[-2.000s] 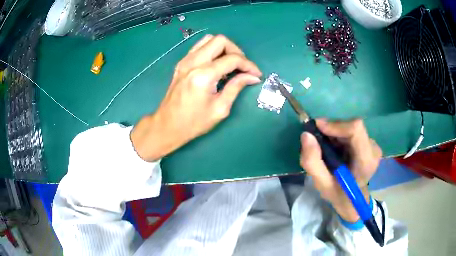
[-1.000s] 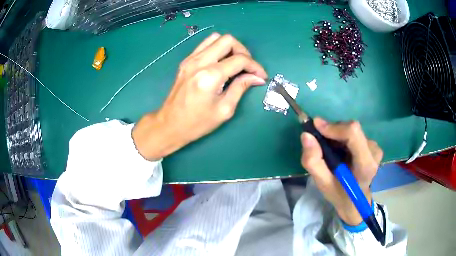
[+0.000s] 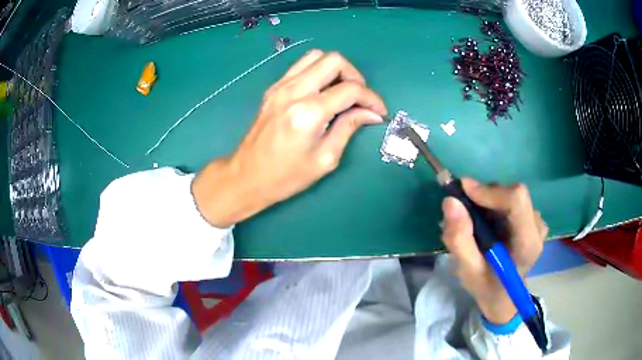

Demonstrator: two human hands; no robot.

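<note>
A small squarish circuit board [image 3: 401, 145], white in glare, lies on the green mat. My right hand [image 3: 496, 239] holds the blue and black soldering iron [image 3: 501, 264]; its metal tip is on the board's upper part. My left hand [image 3: 296, 133] is at the board's upper left, thumb and index fingertips pinched together at its edge. Whatever is between these fingertips is too small to make out. A small white piece [image 3: 448, 127] lies right of the board.
Dark red components [image 3: 488, 70] lie in a pile beside a white bowl [image 3: 521, 24]. A black fan [image 3: 609, 105] stands at right. A pale wire [image 3: 211, 95] and an orange lump [image 3: 146, 78] lie at left. Clear trays [image 3: 35, 155] line the left and far edges.
The whole view has shifted, so mat, board and both hands appear further right and slightly lower. The iron tip stays on the board, and the left fingertips stay pinched beside it.
</note>
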